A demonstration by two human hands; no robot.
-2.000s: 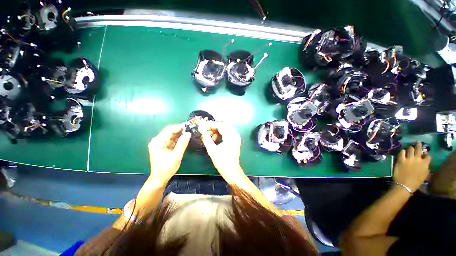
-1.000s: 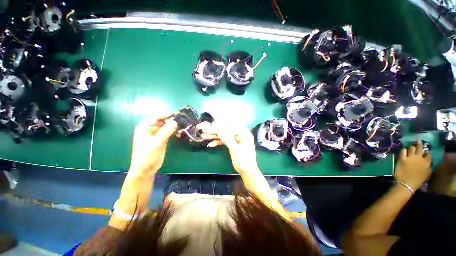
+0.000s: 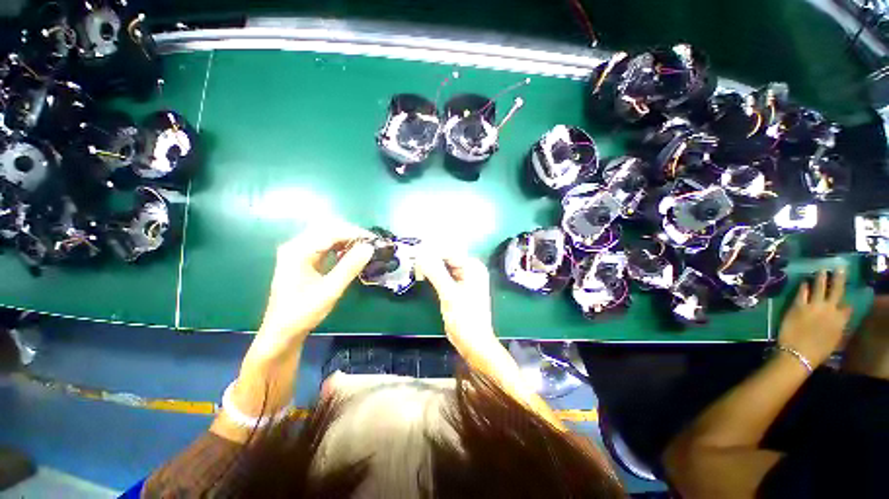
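A small round black unit [image 3: 393, 269] with a pale, shiny part lies on the green bench in front of me, between my hands. My left hand [image 3: 317, 280] pinches at the unit's upper left side with thumb and finger. My right hand [image 3: 458, 292] is at the unit's right side, its fingertips close together near thin dark strands at the top. Whether the right fingertips grip a strand is too small to tell. Two more units [image 3: 409, 134] with thin wires stand side by side farther back.
Many black units [image 3: 694, 207] with wires crowd the right side, and another group [image 3: 164, 148] is on the left. A silver rail [image 3: 390, 51] runs along the bench's far edge. A neighbour's hand [image 3: 815, 317] with a bracelet rests at the right end.
The dark unit, held tilted a second ago, is now lower between my hands, slightly to the right. My right hand has moved slightly left. The neighbour's hand has shifted a little.
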